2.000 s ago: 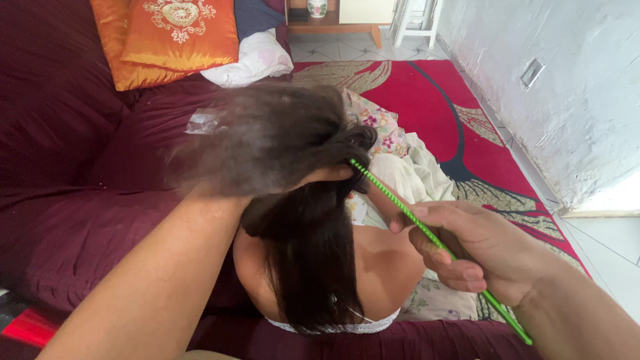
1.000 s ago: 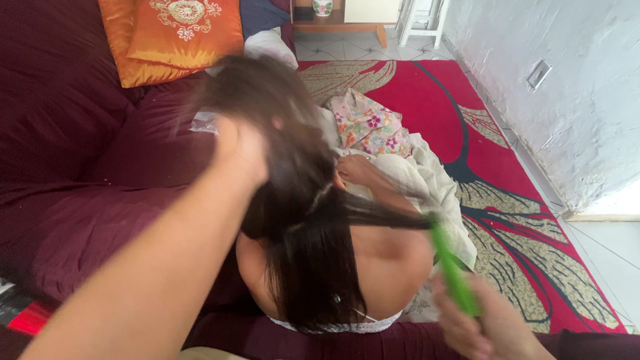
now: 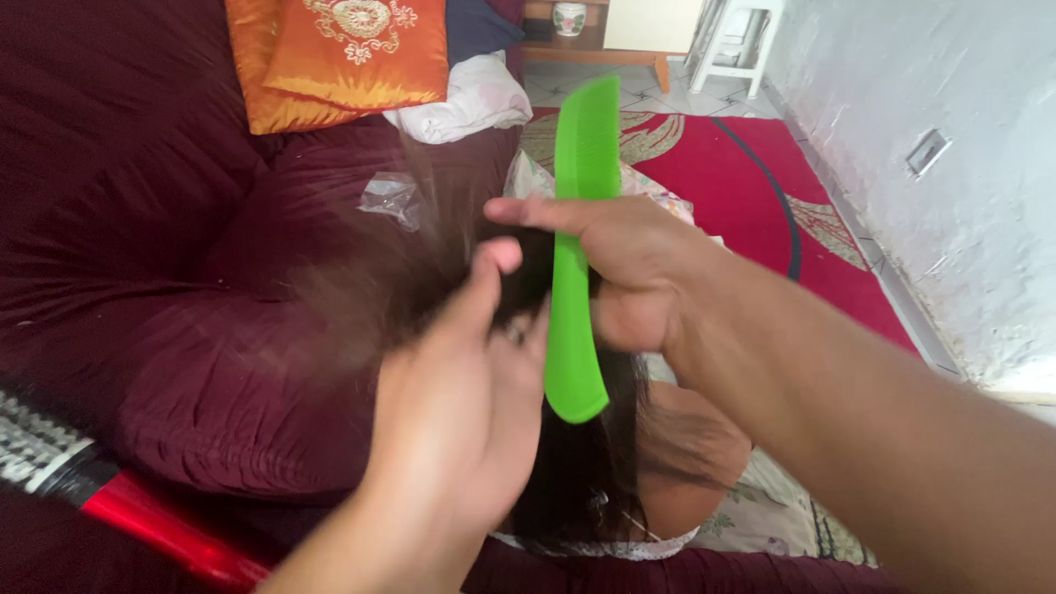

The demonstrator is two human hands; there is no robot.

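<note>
A green plastic comb (image 3: 582, 247) stands nearly upright at the centre, held in my right hand (image 3: 635, 264) with its toothed end up. Just to the left, my left hand (image 3: 462, 396) is around part of the long dark hair (image 3: 577, 487) of a person seated below, seen from behind. Loose strands blur out to the left over the sofa. Both hands are close together at the person's head, which they largely hide. The person's bare shoulder (image 3: 693, 462) shows at the lower right of the hair.
A maroon-covered sofa (image 3: 239, 346) holds orange cushions (image 3: 355, 58), a white folded cloth (image 3: 470, 99) and a clear plastic bag (image 3: 392, 198). A round brush with a red handle (image 3: 165, 528) lies lower left. A red patterned rug (image 3: 742, 190) lies beside the wall (image 3: 924, 206); a white stool (image 3: 738, 41) stands behind.
My right hand has moved with the comb from the lower right up to my left hand. The comb now points upward. The red-handled brush shows more fully as the view has shifted.
</note>
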